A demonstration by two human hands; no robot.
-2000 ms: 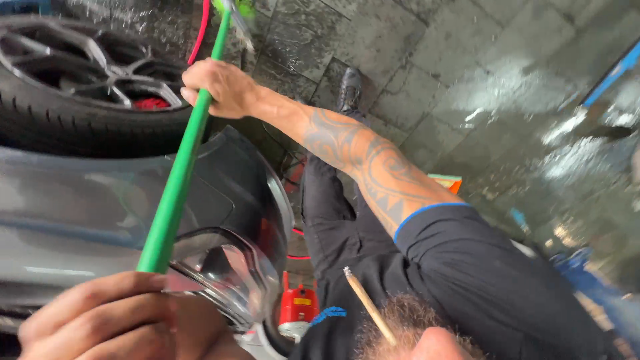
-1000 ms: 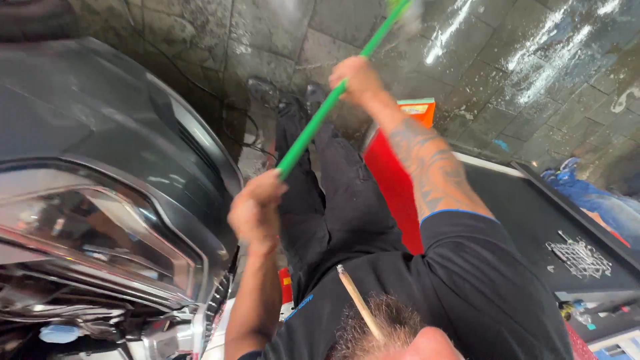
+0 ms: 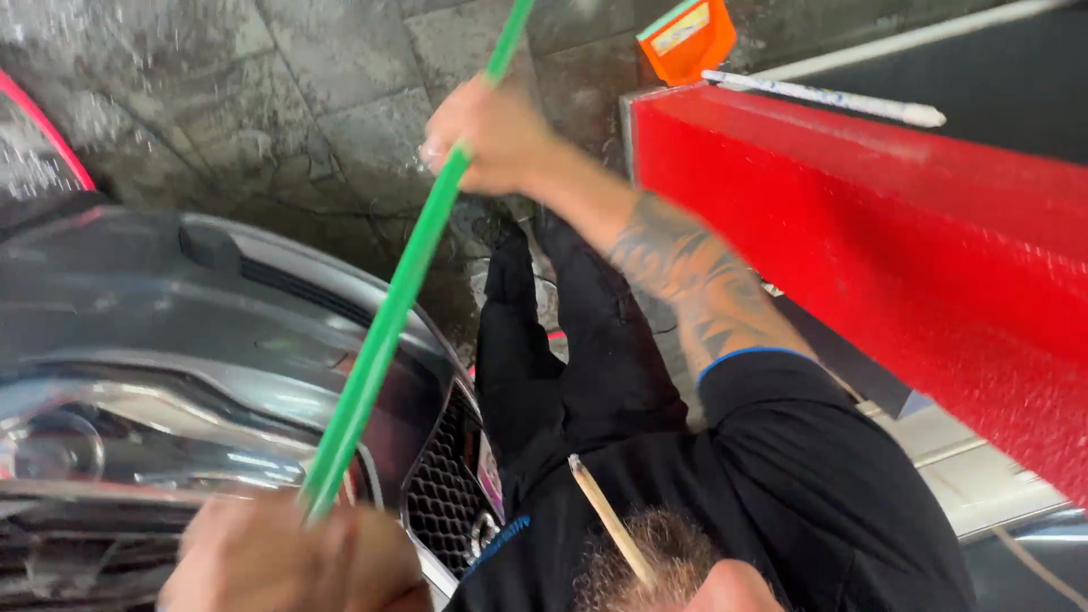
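Observation:
A green pole (image 3: pixel 382 340) slants from the lower left to the top edge, where its far end leaves the view. My left hand (image 3: pixel 293 552), blurred at the bottom left, is wrapped around the lower part. Higher up, at the top middle, my right hand (image 3: pixel 489 136) grips the same pole, its tattooed forearm coming in from the right. The pole passes above the grey front fender and headlight (image 3: pixel 153 425) of a car; I cannot tell whether they touch.
A long red surface (image 3: pixel 850 255) runs along the right, with a white speckled stick (image 3: pixel 833 99) and an orange plastic thing (image 3: pixel 690 42) at its far end. A pink hose (image 3: pixel 47 127) lies on the wet tiled floor (image 3: pixel 340 59). The car's mesh grille (image 3: pixel 442 476) is beside my legs.
Both hands still hold the pole. The view has moved a lot: the wheel and tyre seen two seconds ago are out of view, and the red surface now fills the right side.

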